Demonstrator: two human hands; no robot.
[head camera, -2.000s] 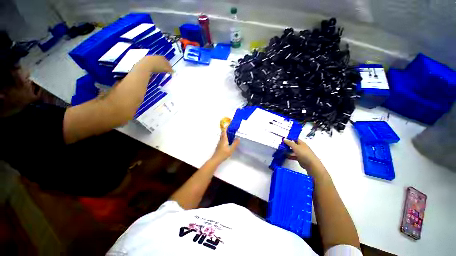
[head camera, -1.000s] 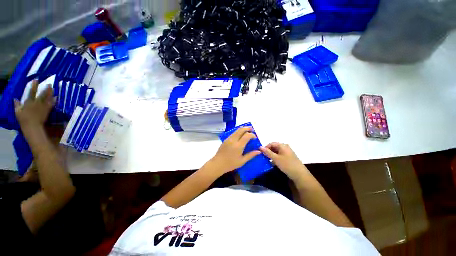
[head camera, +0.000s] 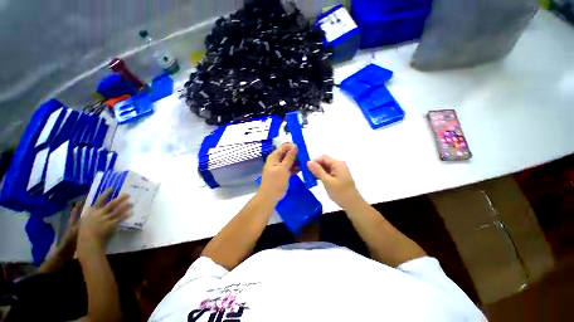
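Note:
My left hand (head camera: 281, 165) and my right hand (head camera: 328, 178) hold a thin blue tray (head camera: 298, 141) between them, tilted on edge above the table. A stack of printed sleeves (head camera: 236, 151) with white faces and blue edges lies just left of it, beside my left hand. More blue trays (head camera: 298, 206) lie under my hands at the table's front edge. The black cable pile (head camera: 261, 66) is behind the stack.
Another person's hands (head camera: 104, 217) touch white boxes (head camera: 140, 198) at left, by a blue bin with packs (head camera: 16, 182). Two blue trays (head camera: 379, 104), a smartphone (head camera: 449, 135), blue boxes (head camera: 390, 24) and a grey bag (head camera: 469, 31) are at right.
My hands have moved from the blue trays at the table edge to a thin blue tray, now raised beside the sleeve stack. The other person's hand has moved down to the white boxes.

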